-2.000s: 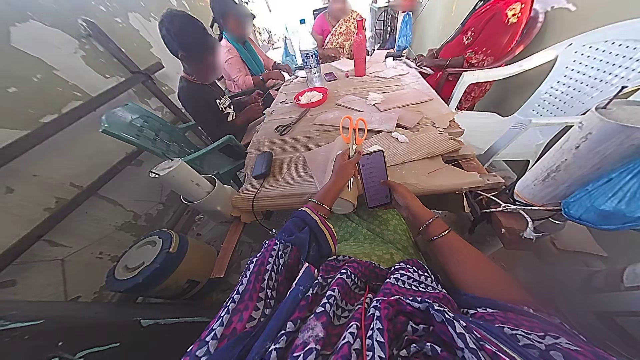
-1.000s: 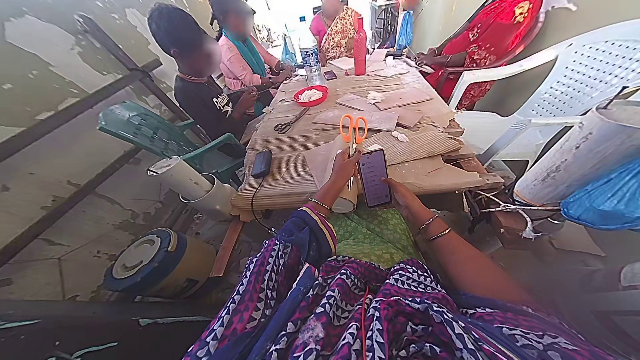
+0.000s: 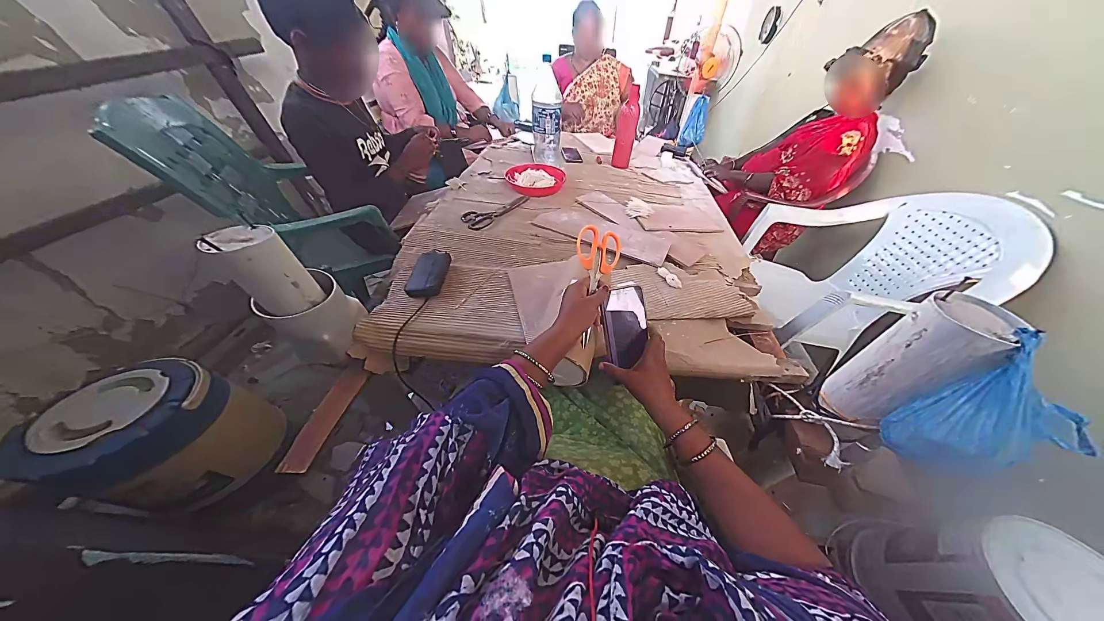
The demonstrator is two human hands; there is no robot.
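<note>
My left hand (image 3: 580,312) is closed on orange-handled scissors (image 3: 598,250), their loops up and blades pointing down. In my right hand (image 3: 645,366) is a smartphone (image 3: 625,326), its screen partly bright with glare; the left fingers are close to its left edge. A brown cylinder (image 3: 573,360), perhaps a cardboard tube, stands below my left hand at the table's near edge. Flat brownish sheets (image 3: 539,293) lie beyond my hands on the corrugated cardboard table cover (image 3: 466,302). Dark-handled scissors (image 3: 492,215) rest farther back, near a red dish (image 3: 536,191) holding white material.
A black corded box (image 3: 428,274) lies at the left. A plastic bottle (image 3: 547,129) and a red bottle (image 3: 626,129) stand farther back. Several people sit around the table. A green chair (image 3: 203,164) is left; a white chair (image 3: 931,241) and a blue bag (image 3: 975,423) are right.
The phone screen now shows bright glare at its top. The person in red at the right has come more into view. Both my hands keep their holds.
</note>
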